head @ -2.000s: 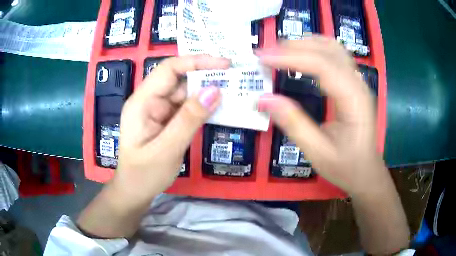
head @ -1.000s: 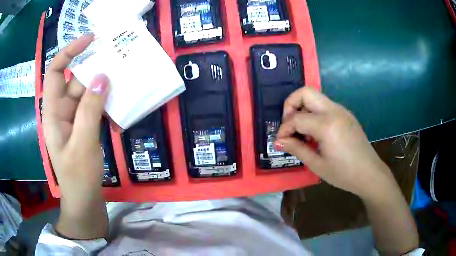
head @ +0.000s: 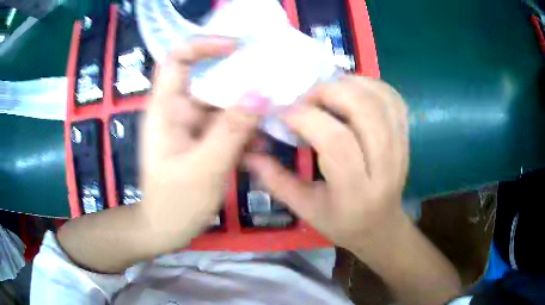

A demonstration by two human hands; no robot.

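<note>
My left hand (head: pixel 191 143) holds the folded white label strip (head: pixel 257 71) between thumb and fingers above the red tray (head: pixel 269 239). My right hand (head: pixel 346 161) is beside it at the strip's lower right edge, blurred. Its upper fingers overlap the strip and its thumb is apart below; I cannot tell whether it grips the strip. Black phones without back covers lie in the tray; one near the front (head: pixel 263 199) shows a white label in its bay. Others, such as the far left one (head: pixel 88 167), are partly seen. The hands hide several phones.
The strip's tail (head: pixel 33 98) lies on the green bench (head: pixel 454 101) at the left. A brown surface (head: pixel 430 238) and a blue item (head: pixel 501 268) are at the lower right. The wearer's white sleeves and clothing fill the bottom.
My right hand has moved left and up from the rightmost near phone to the strip. My left hand has moved right with the strip. The camera view has shifted.
</note>
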